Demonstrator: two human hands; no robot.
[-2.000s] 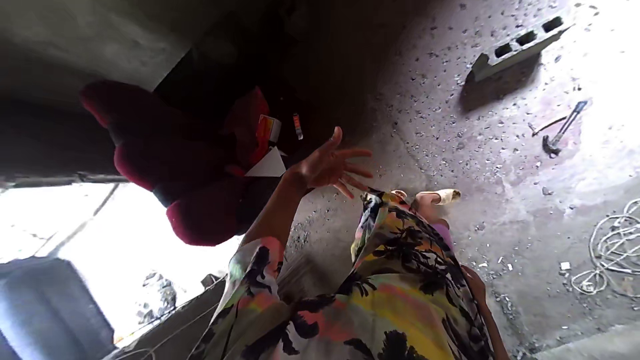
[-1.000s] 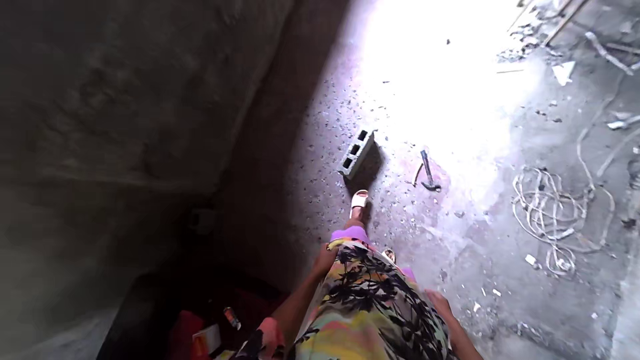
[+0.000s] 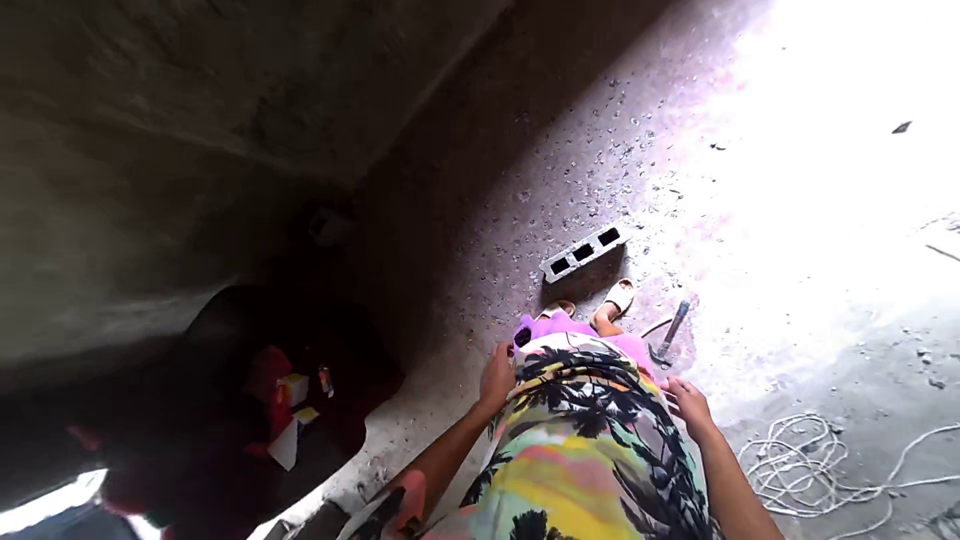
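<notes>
My left hand (image 3: 497, 379) hangs beside my left thigh, against the edge of the patterned clothing (image 3: 585, 450); whether its fingers grip the cloth is not clear. On the other side, my right hand (image 3: 688, 405) is low at the hip, fingers loosely bent near the purple cloth (image 3: 632, 349), with no object visible in it. A hollow concrete block (image 3: 583, 253) with several holes lies on the floor just ahead of my sandalled feet. Right of my feet lies a hammer (image 3: 675, 328) with a dark handle, next to a thin curved piece (image 3: 656, 327).
A tangle of white cord (image 3: 806, 465) spreads over the floor at lower right. At left, a dark red padded seat or cloth (image 3: 330, 442) holds a small box (image 3: 294, 390), a small tube-like item (image 3: 325, 381) and a white sheet (image 3: 284, 445). A concrete wall (image 3: 187, 187) rises at upper left.
My left hand, spread out in front two seconds ago, is now down beside my thigh. The view has swung strongly, and my feet are now close to the block.
</notes>
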